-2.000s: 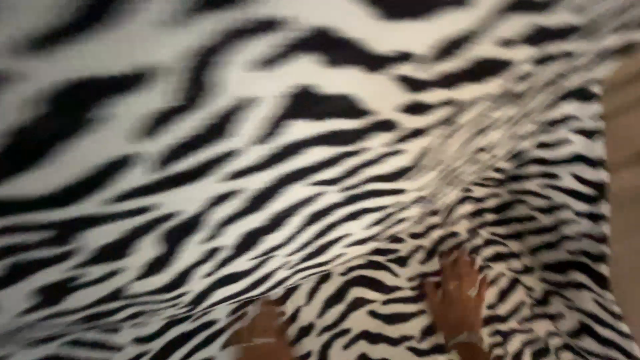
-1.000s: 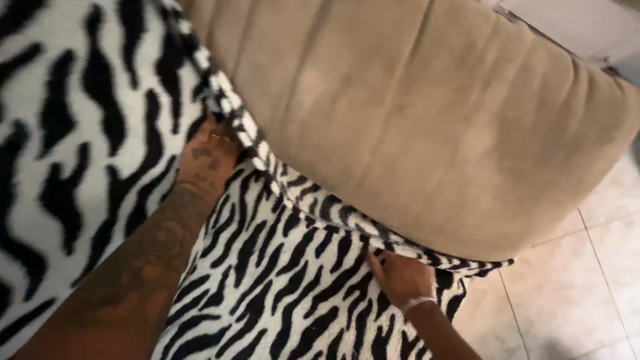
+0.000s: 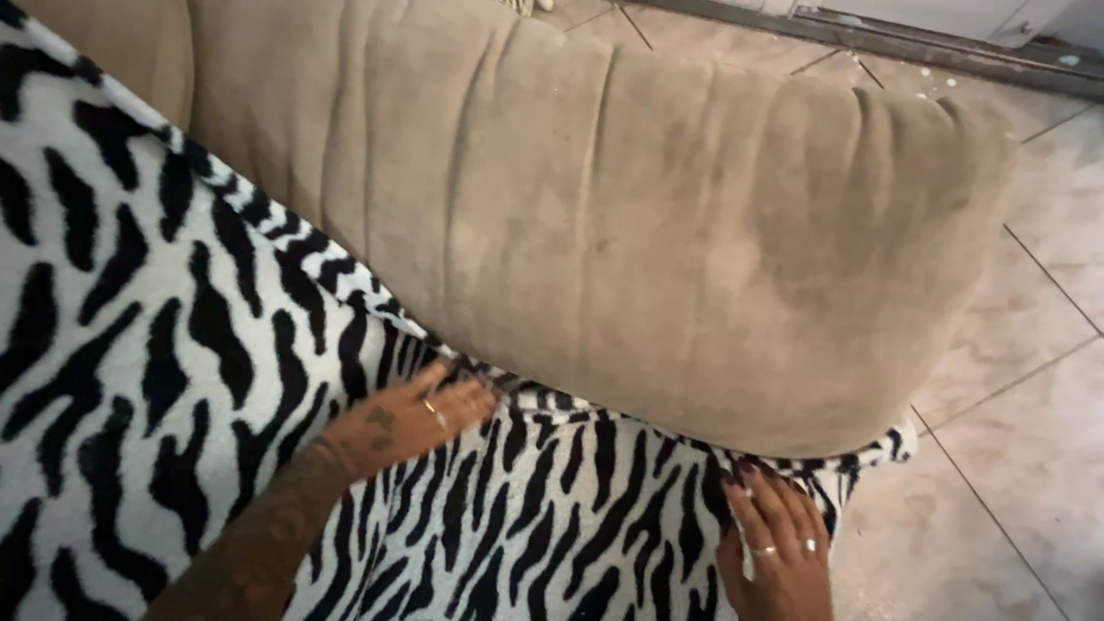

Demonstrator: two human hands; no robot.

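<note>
A black and white zebra-print blanket (image 3: 198, 371) covers the left and lower part of the view. Its folded edge runs diagonally along the side of a beige upholstered cushion or armrest (image 3: 655, 233). My left hand (image 3: 423, 414), with a ring and a tattooed wrist, lies on the blanket where its edge meets the beige fabric; its fingertips blur against the seam. Near the blanket's right end, my right hand (image 3: 776, 535) rests with rings on it, fingers close together and fingertips at the edge. Whether either hand pinches the cloth is not clear.
Light floor tiles (image 3: 1009, 483) with dark joints show on the right and at the top. A dark sill or rail (image 3: 931, 56) runs below a pale door or panel at the upper right. Another beige upholstered section (image 3: 95, 52) is at the upper left.
The view has shifted strongly, from mostly blanket to the beige upholstery. Since one second ago my left hand has moved along the blanket's edge toward my right hand.
</note>
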